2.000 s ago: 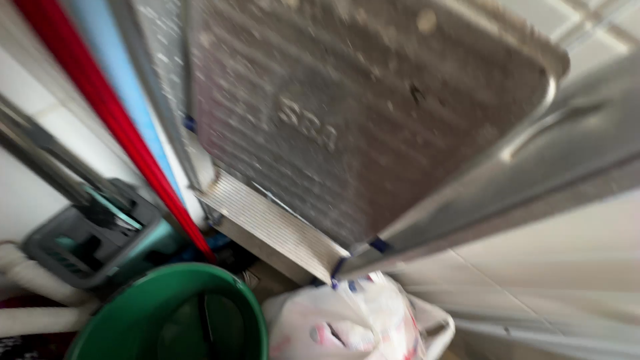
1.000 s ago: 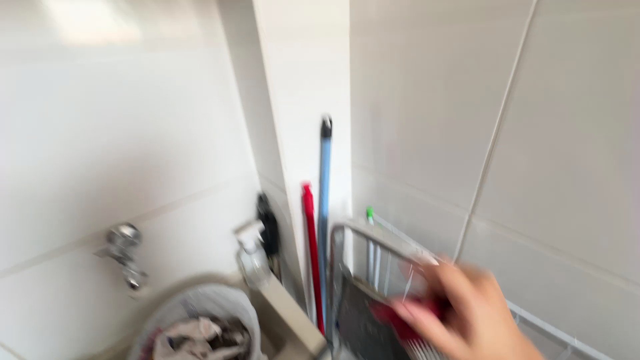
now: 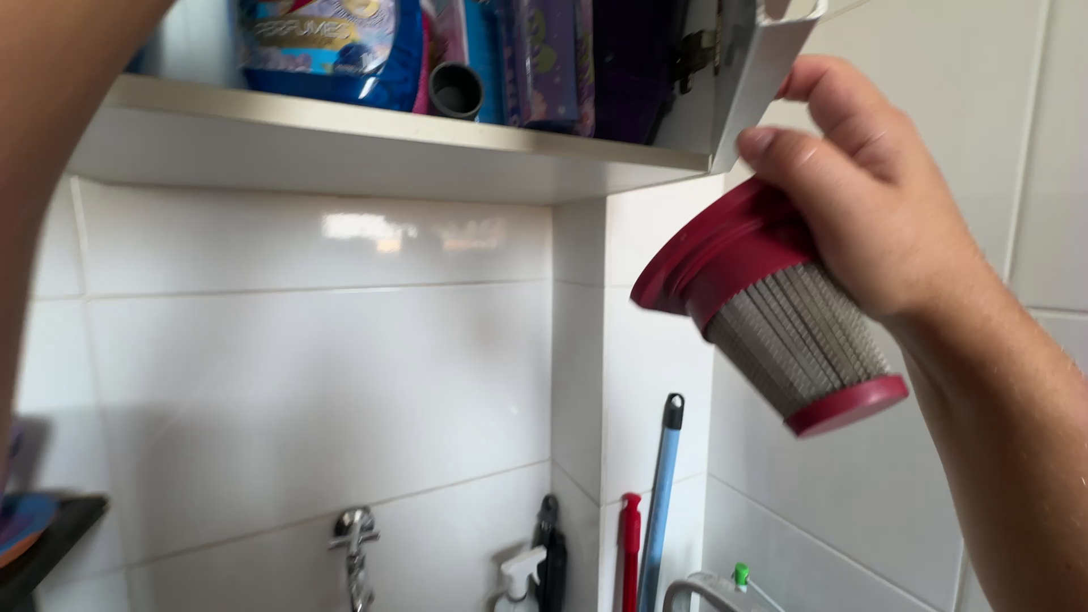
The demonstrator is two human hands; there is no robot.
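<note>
My right hand (image 3: 867,170) holds a red-rimmed pleated vacuum cleaner filter (image 3: 790,331), tilted with its narrow end down to the right. Its thumb and fingertips also reach the edge of the white cabinet door (image 3: 756,85). My left forearm rises along the left edge of the view; the left hand itself is out of frame. Above, the cabinet shelf (image 3: 408,140) bears a blue bottle (image 3: 331,51) with a printed label, a dark round tube or cap (image 3: 456,91) and purple packages (image 3: 544,64).
Below the cabinet a chrome tap (image 3: 355,544) sticks out of the tiled wall. A spray bottle (image 3: 520,578), a red pole (image 3: 631,552) and a blue pole (image 3: 661,510) stand near the corner. A metal frame (image 3: 705,586) is at the bottom right, a dark shelf (image 3: 59,544) at the left.
The view has swung up to the cabinet. My right hand, low beside the metal frame a second ago with a red thing in it, is now raised at the cabinet door. My left forearm has come into view.
</note>
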